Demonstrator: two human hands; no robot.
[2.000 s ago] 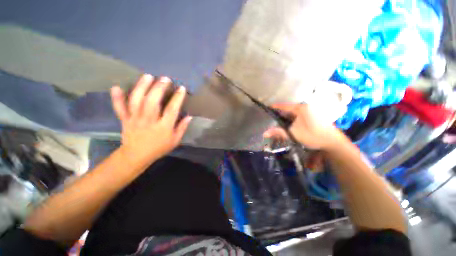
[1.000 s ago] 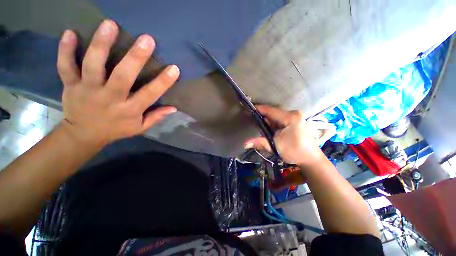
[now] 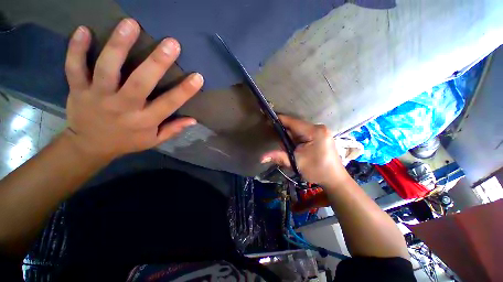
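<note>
Dark blue-grey cloth [image 3: 220,22] lies flat on the worn pale grey cloth-covered table [image 3: 331,71]. My left hand [image 3: 118,99] is over the table's near left part, palm down with fingers spread, holding nothing; whether it presses on the surface is hard to tell. My right hand [image 3: 311,146] holds the black tailor's shears [image 3: 251,85] by their handles. The long blades look closed and point up and left, with the tip over the cloth. The handle loops are partly hidden by my fingers.
A shiny blue plastic bag [image 3: 411,124] hangs beyond the table's right edge. Below it are a red item [image 3: 405,179] and a blue hose [image 3: 300,239]. Black glossy plastic [image 3: 242,215] is below the near edge. A reddish-brown surface [image 3: 469,242] is at the lower right.
The view has shifted and turned since two seconds ago. My left hand now has its fingers spread wider and appears larger. The shears' tip has come further over the dark cloth.
</note>
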